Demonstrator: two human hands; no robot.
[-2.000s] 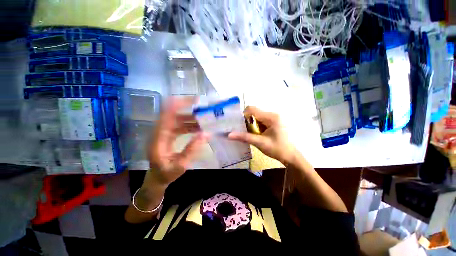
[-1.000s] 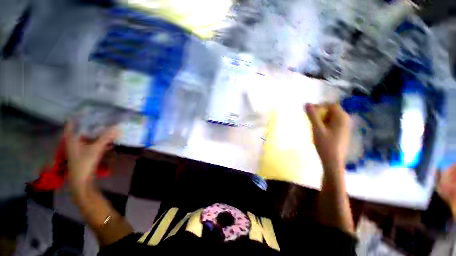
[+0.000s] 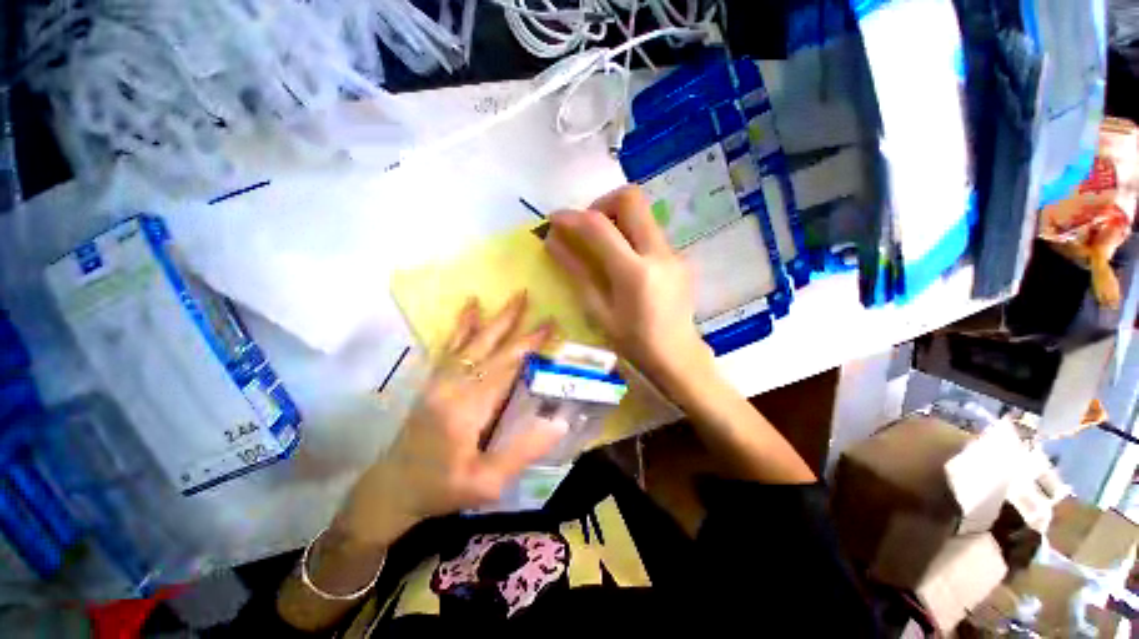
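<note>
A pale yellow sticker sheet lies on the white tabletop in front of me. My left hand holds a cable box between thumb and palm, its blue end up, while the fingertips press on the sheet. My right hand is bunched over the sheet's far right edge, fingertips down at a small dark point, perhaps the pick. The rest of what it holds is hidden. Another cable box, printed "2.4A" and "100", lies at the left.
White cables are heaped at the back. Blue-edged flat boxes stand at right, with taller ones beyond. Blue-edged boxes sit at far left. Open brown cartons are at lower right.
The view has turned right. My left hand has come from the far left to the yellow sheet and now holds a box. My right hand has lowered onto the sheet's edge.
</note>
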